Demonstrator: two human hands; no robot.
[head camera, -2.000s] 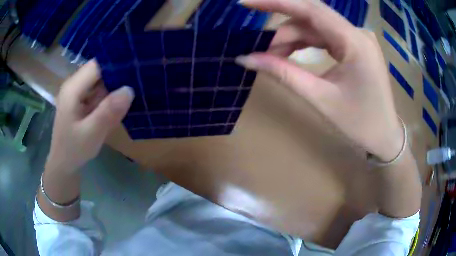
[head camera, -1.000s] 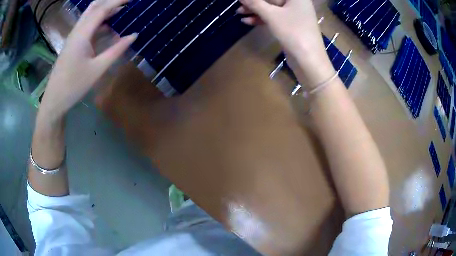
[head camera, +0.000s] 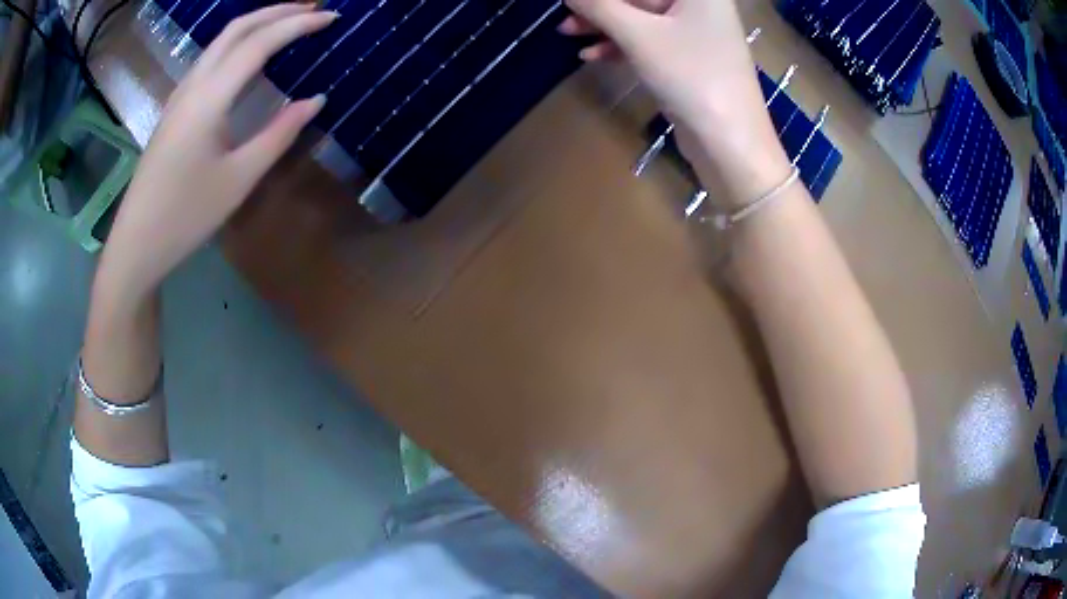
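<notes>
A dark navy solar cell (head camera: 433, 105) with pale lines and silver ribbon lies at the top centre, at the far end of the brown tabletop, cut off by the top edge. Silver ribbon ends (head camera: 380, 197) stick out at its near left side. My left hand (head camera: 217, 152) is over the cell's left side, thumb and fingers apart, holding nothing visible. My right hand (head camera: 679, 70) is at the cell's right edge, fingertips close together; whether they pinch anything is hidden. Another ribboned cell (head camera: 807, 135) lies partly behind my right wrist.
A stack of tabbed cells (head camera: 866, 47) is at the upper right, another stack (head camera: 969, 170) beyond it. Narrow blue strips (head camera: 1024, 363) lie along the far right. A small white bottle-like item (head camera: 1035, 535) is at lower right. A green stool-like frame (head camera: 88, 176) stands left of the table.
Two seconds ago both hands held up a navy cell in front of me; it is no longer raised, and both hands are now at the cell at the top. Since one second ago they have barely moved.
</notes>
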